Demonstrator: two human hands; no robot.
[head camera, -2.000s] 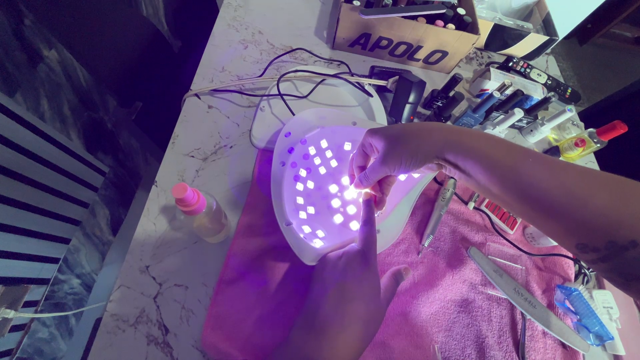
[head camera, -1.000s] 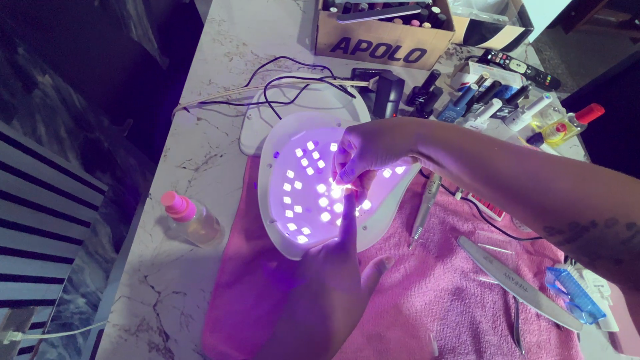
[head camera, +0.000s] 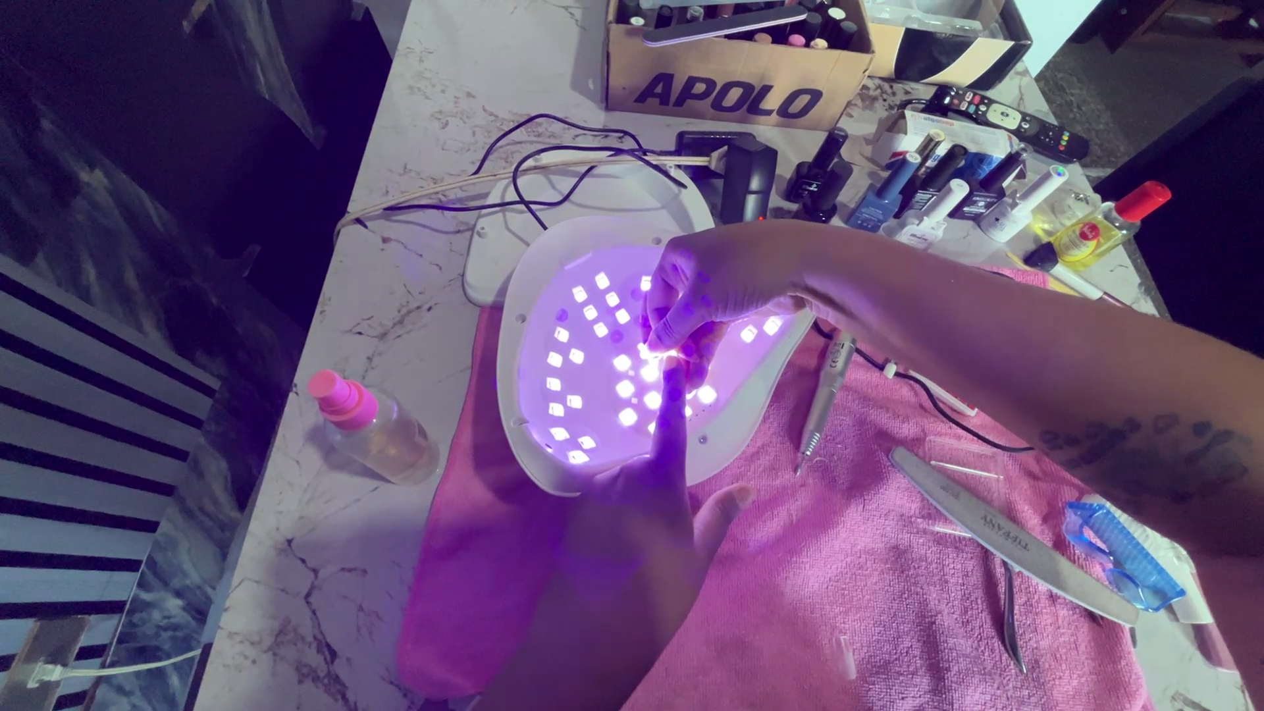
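Note:
A white nail lamp (head camera: 538, 395) lies with its lit purple LEDs facing up. From below, my left hand (head camera: 657, 474) reaches over it, index finger extended and thumb apart, holding nothing. My right hand (head camera: 696, 296) comes in from the right above the lamp, its fingers pinched at the tip of my left index finger. Bright glare hides the fingertip and whether anything small is between the fingers. Part of the lamp and its LEDs are covered by both hands.
A pink towel (head camera: 790, 592) bears an electric nail drill handpiece (head camera: 828, 395) and a nail file (head camera: 1007, 533). A pink-capped spray bottle (head camera: 380, 434) stands left. Behind are black cords (head camera: 523, 188), a cardboard box (head camera: 736, 89), nail polish bottles (head camera: 889, 193) and a remote control (head camera: 1017, 123).

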